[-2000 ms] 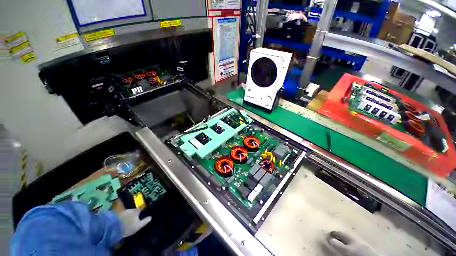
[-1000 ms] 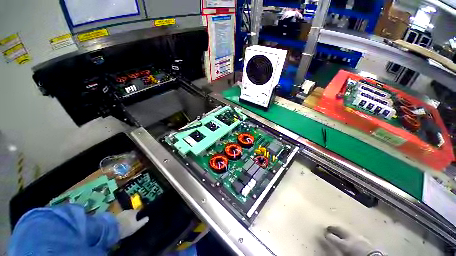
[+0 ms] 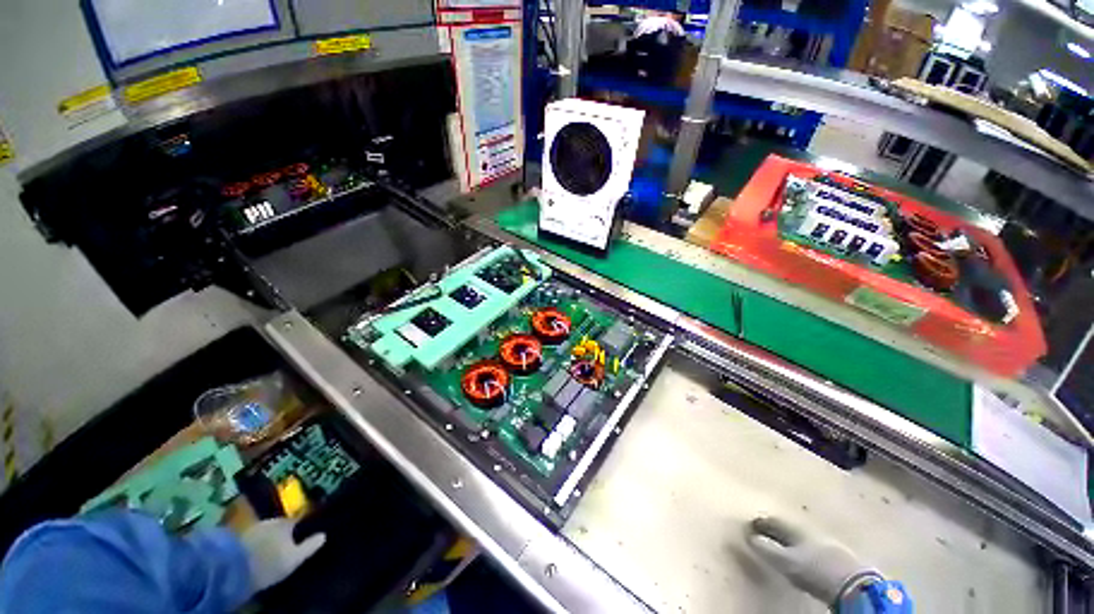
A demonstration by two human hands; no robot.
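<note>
A dark green circuit board (image 3: 528,402) with three orange-red rings lies in its dark carrier across the conveyor rails. A mint-green cover plate (image 3: 450,314) lies over its far left side. My left hand (image 3: 278,552), white-gloved, is low over the black bin, beside a dark part (image 3: 314,462) with a yellow spot (image 3: 292,495); its fingers are partly hidden, so its grip is unclear. Pale green plates (image 3: 180,482) lie left of it. My right hand (image 3: 798,558), gloved with a blue wrist band, is low over the pale conveyor bed, away from the board; its finger posture is unclear.
Another board (image 3: 288,198) is inside the dark machine opening. A metal rail (image 3: 408,426) runs between the bin and conveyor. A white fan unit (image 3: 588,170) stands on the green-matted shelf (image 3: 768,321). A red-orange tray (image 3: 768,198) with a board lies at the back right.
The whole view has shifted, so the scene sits further left. My right hand now shows more of its wrist band. The board and cover plate keep their places on the rails.
</note>
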